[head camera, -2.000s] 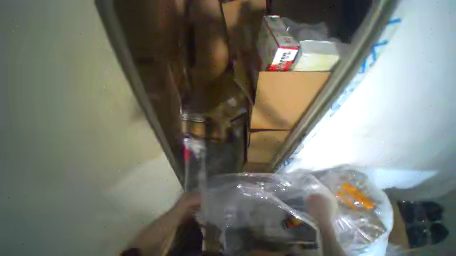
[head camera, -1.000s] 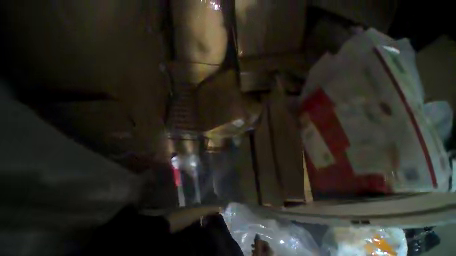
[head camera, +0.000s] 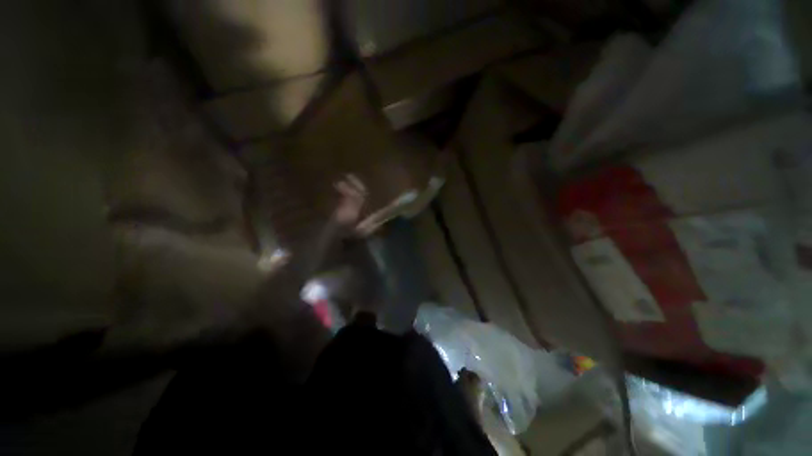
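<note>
The view is dark and blurred. My left hand (head camera: 350, 198) reaches forward over brown cardboard near the middle, beside a pale strip; its grip is unclear. My right hand (head camera: 472, 392) is low in the frame, partly cut by shadow, and closed at the edge of a shiny clear plastic bag (head camera: 494, 352). The bag hangs to the right of my dark clothing. A small red and white item (head camera: 319, 305) shows below my left hand.
Brown cartons (head camera: 258, 53) stand at the back, with upright cardboard (head camera: 499, 223) right of centre. A red and white printed carton (head camera: 641, 258) is close on the right, with whitish plastic (head camera: 686, 89) above it. Another shiny clear bag (head camera: 686, 405) lies at lower right.
The view has moved from the doorway into the dark storeroom and tilted. My left hand now shows reaching forward. The bag remains by my right hand. The printed carton looms nearer on the right.
</note>
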